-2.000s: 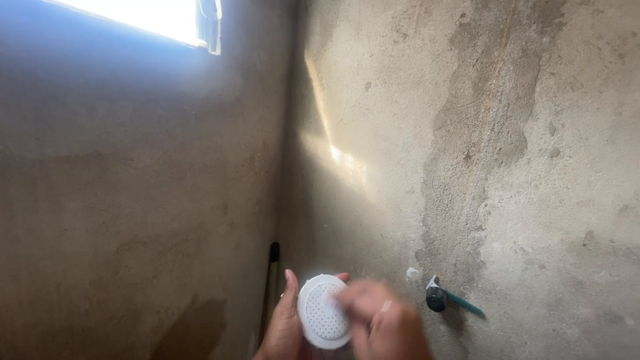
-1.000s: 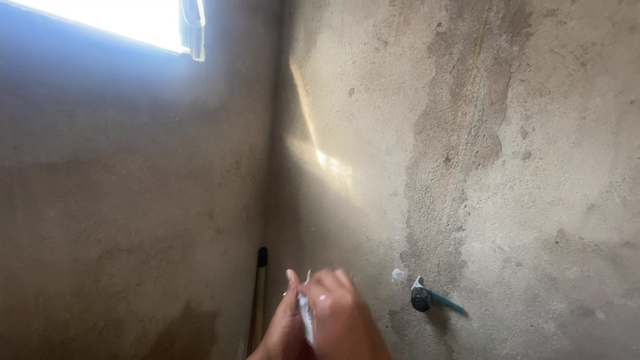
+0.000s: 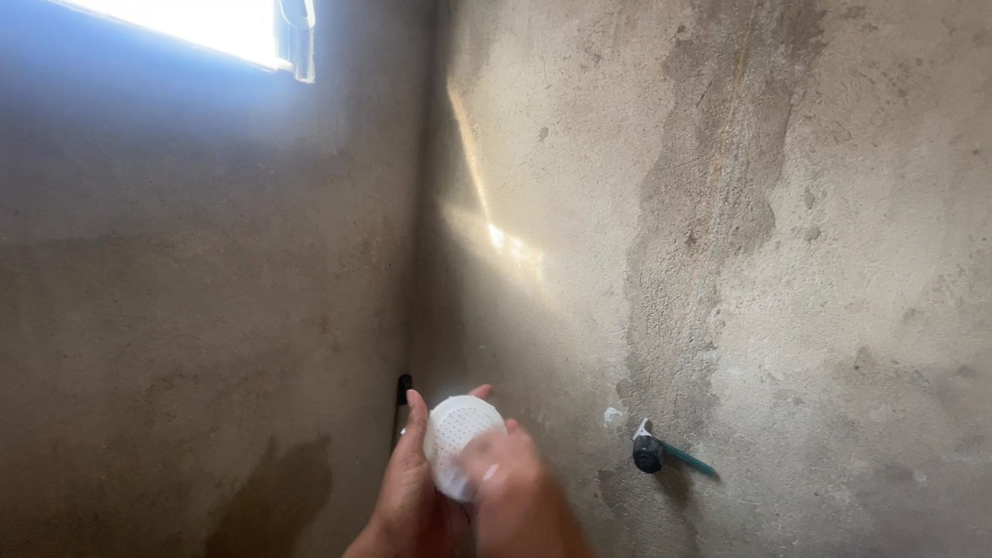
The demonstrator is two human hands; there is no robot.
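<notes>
A round white shower head (image 3: 463, 426), its face dotted with small holes, is held at the bottom centre of the head view. My left hand (image 3: 411, 473) grips it from the left and behind, with the thumb up along its rim. Blurred by motion, my right hand (image 3: 508, 473) lies over the lower right of the perforated face. Whether its fingers hold anything is not clear. The underside of the shower head is hidden.
A black tap knob (image 3: 648, 453) with a teal toothbrush-like stick (image 3: 690, 459) beside it juts from the stained plaster wall (image 3: 852, 310). A black-tipped pole (image 3: 404, 387) stands in the corner. A bright window (image 3: 209, 27) is at upper left.
The perforated face, seen two seconds ago and turned edge-on one second ago, shows again. My right hand has shifted from the top of the shower head to its lower right.
</notes>
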